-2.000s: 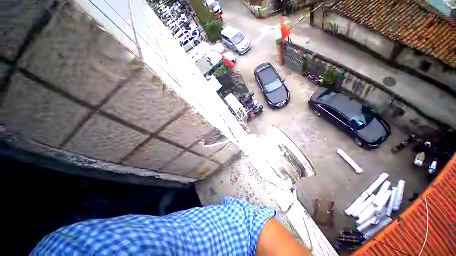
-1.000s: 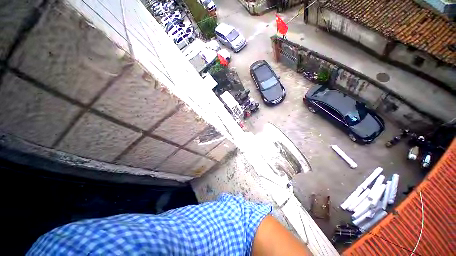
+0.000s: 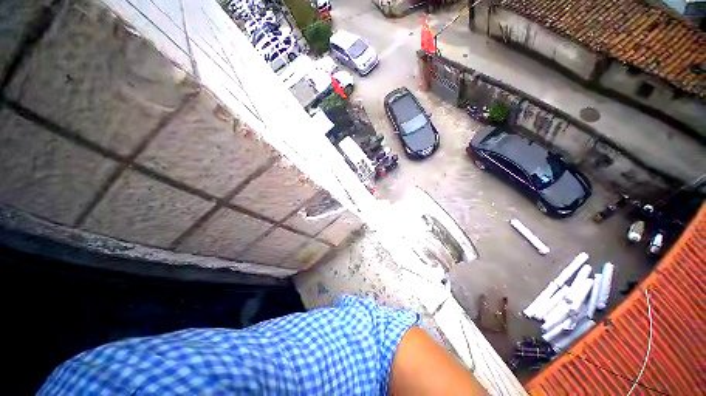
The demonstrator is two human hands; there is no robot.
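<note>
The rough concrete window ledge [image 3: 341,272] lies nearest in front, at the lower middle. My blue-white checked sleeve [image 3: 232,360] and bare upper arm [image 3: 433,367] reach across it toward the bottom edge. The hand of this arm is cut off by the edge of the picture. No other hand shows. Grey tiled wall [image 3: 155,155] with dark joints runs along the left. A paler, overexposed wall face [image 3: 255,100] drops away beyond it.
Below is a concrete yard with two dark cars [image 3: 534,170], a silver car [image 3: 354,52], motorbikes, piled white rolls [image 3: 569,298] and red flags [image 3: 427,37]. An orange corrugated roof [image 3: 658,332] with a thin pale cable [image 3: 649,332] stands lower right. The lower left opening is dark.
The view has shifted slightly, so the yard, cars and rolls sit a little further left and up in the picture. The sleeve and arm stay in nearly the same place.
</note>
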